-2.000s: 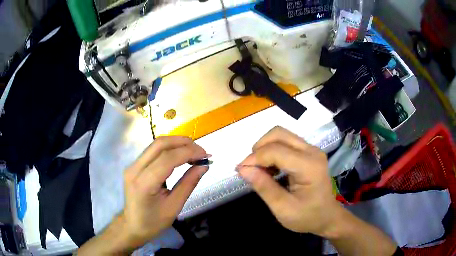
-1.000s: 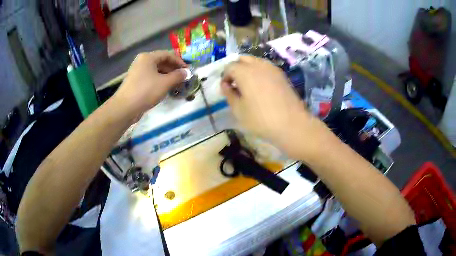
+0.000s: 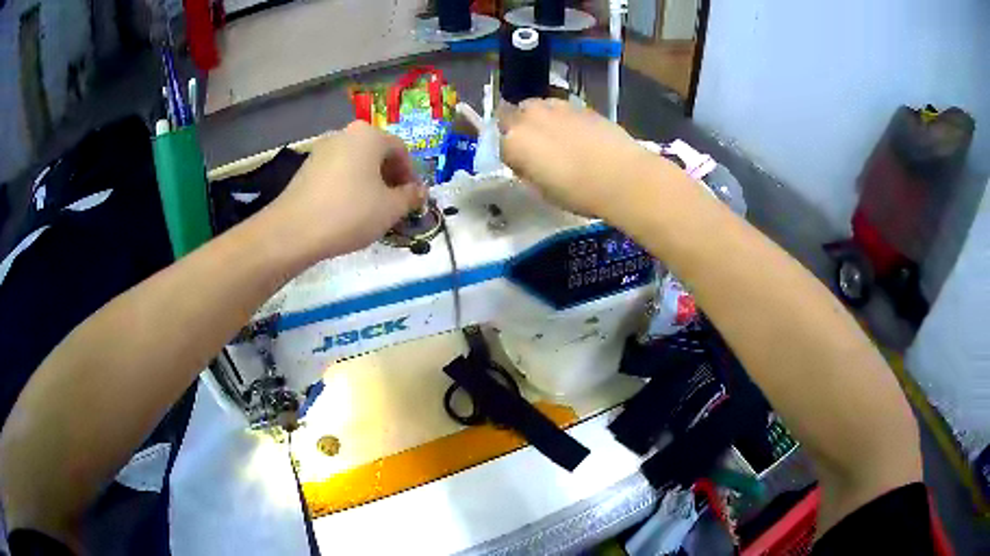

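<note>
The white JACK machine head (image 3: 375,299) stands across the middle. My left hand (image 3: 342,190) is above its top, fingertips together at a small round metal part (image 3: 418,228); whether they pinch anything is hidden. My right hand (image 3: 570,152) is over the back of the machine, fingertips just below and in front of a black thread cone (image 3: 525,71). Its fingertips are partly hidden, and I cannot see whether they hold thread. Grey-white cloth (image 3: 223,478) lies by the lit needle area (image 3: 271,407).
Ring-handled scissors (image 3: 465,404) lie under the arm with a black strip (image 3: 534,426) over them. Black pieces (image 3: 695,407) are piled at the right table end, above a red basket (image 3: 784,530). A green holder (image 3: 181,190) stands left. Black cloth (image 3: 65,272) fills the left side.
Both hands have risen from in front of the machine bed to its top. Over the last second my right hand has moved back to the cone. The view has tilted up.
</note>
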